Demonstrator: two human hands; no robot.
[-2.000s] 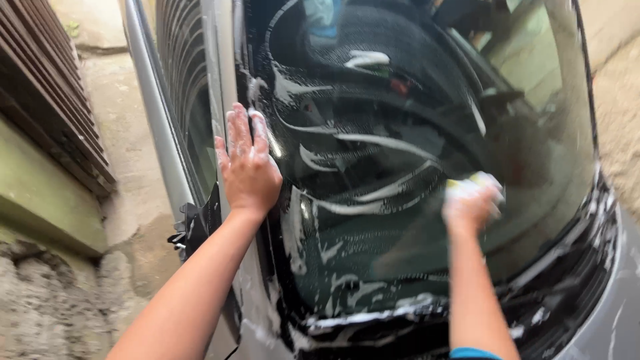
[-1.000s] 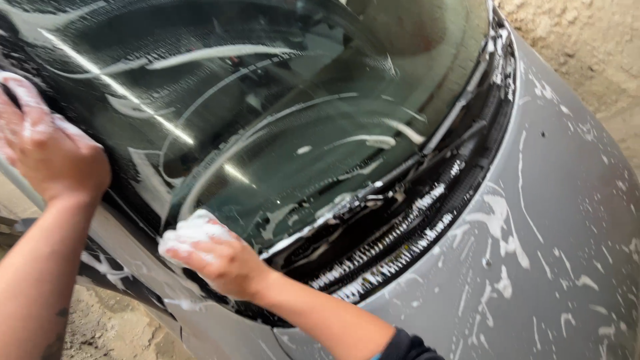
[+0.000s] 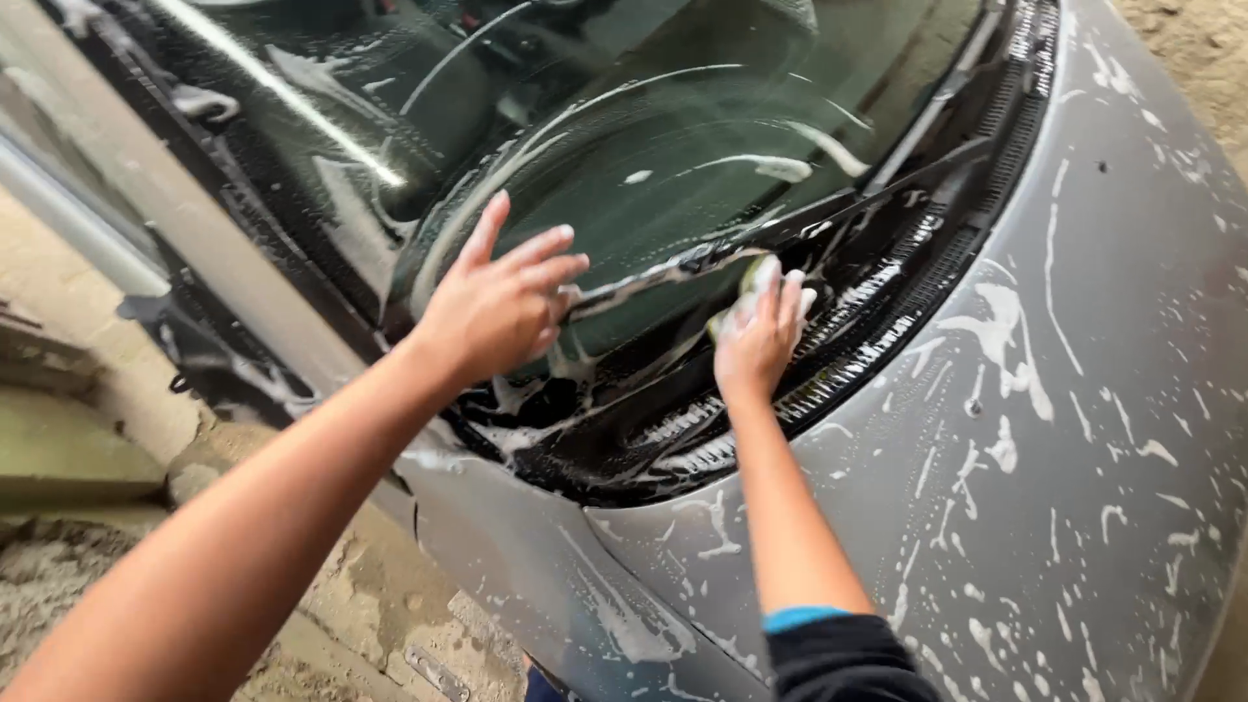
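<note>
My right hand (image 3: pixel 759 336), wet with suds, grips a yellowish sponge (image 3: pixel 751 278) on the black cowl at the base of the windshield. Its fingers cover part of the sponge. My left hand (image 3: pixel 507 292) has its fingers spread over the lower corner of the windshield (image 3: pixel 624 205), near the end of a wiper (image 3: pixel 673 265), and holds nothing; some fingertips look soapy. Whether it touches the wiper, I cannot tell. Curved streaks of foam lie on the glass. Suds also fill the ribs of the cowl grille (image 3: pixel 848 361).
The silver hood (image 3: pixel 1072 468), spotted with foam, spreads to the right. A fender (image 3: pixel 546 565) is below my left hand. At the left are the windshield pillar (image 3: pixel 195 195), a dark side mirror (image 3: pixel 214 341) and a greenish ledge (image 3: pixel 68 448) over rough concrete ground (image 3: pixel 341 595).
My right hand, with the sponge, has moved from the windshield's near lower corner rightward along the cowl. My left hand has left the pillar side and now stands over the glass corner.
</note>
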